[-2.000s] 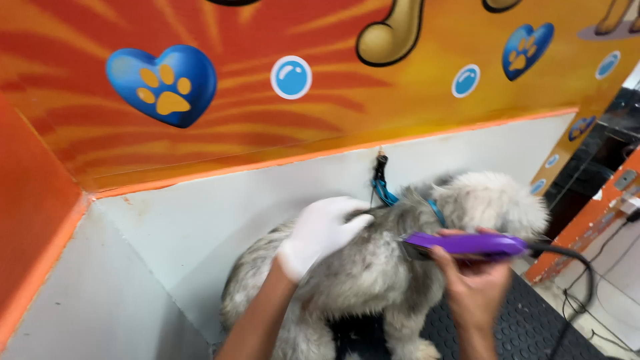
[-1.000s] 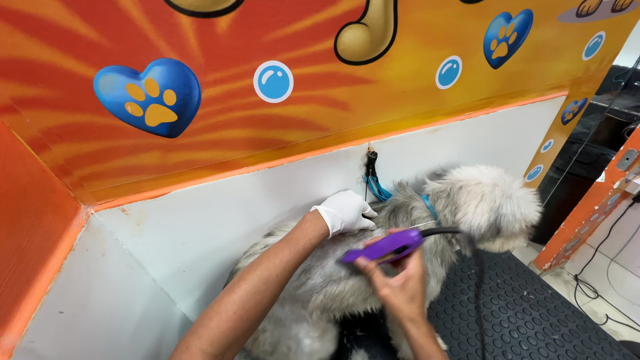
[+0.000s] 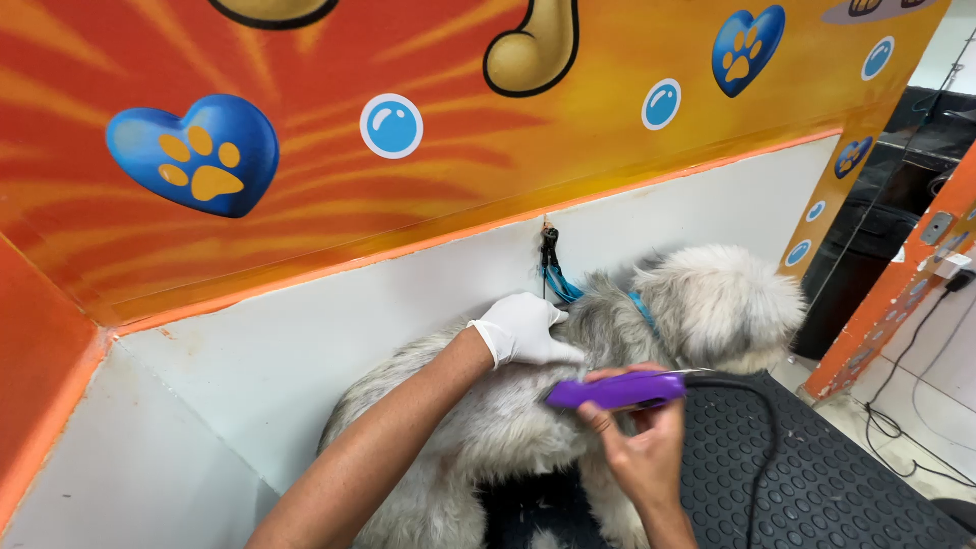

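Observation:
A shaggy grey and white dog (image 3: 511, 412) stands side-on, its head turned to the right. My left hand (image 3: 524, 329), in a white glove, rests on the dog's upper back behind the neck, thumb and fingers apart. In my bare right hand (image 3: 644, 442) is a purple electric clipper (image 3: 618, 390), its blade end at the fur of the dog's side, just below the glove. A black cord (image 3: 768, 415) runs from the clipper's right end. The dog wears a blue collar (image 3: 643, 311), and a blue strap (image 3: 560, 284) leads up to a black clip (image 3: 549, 240) at the wall.
The dog is on a black studded rubber mat (image 3: 770, 457). Behind it rises a white wall panel (image 3: 305, 343) below an orange painted wall (image 3: 457, 152). An orange post (image 3: 900, 290) stands at the right, with loose cables (image 3: 888, 427) on the tiled floor beyond.
The clipper in my right hand has moved from near the dog's shoulder back and down to its side. My left hand stays on the dog's back.

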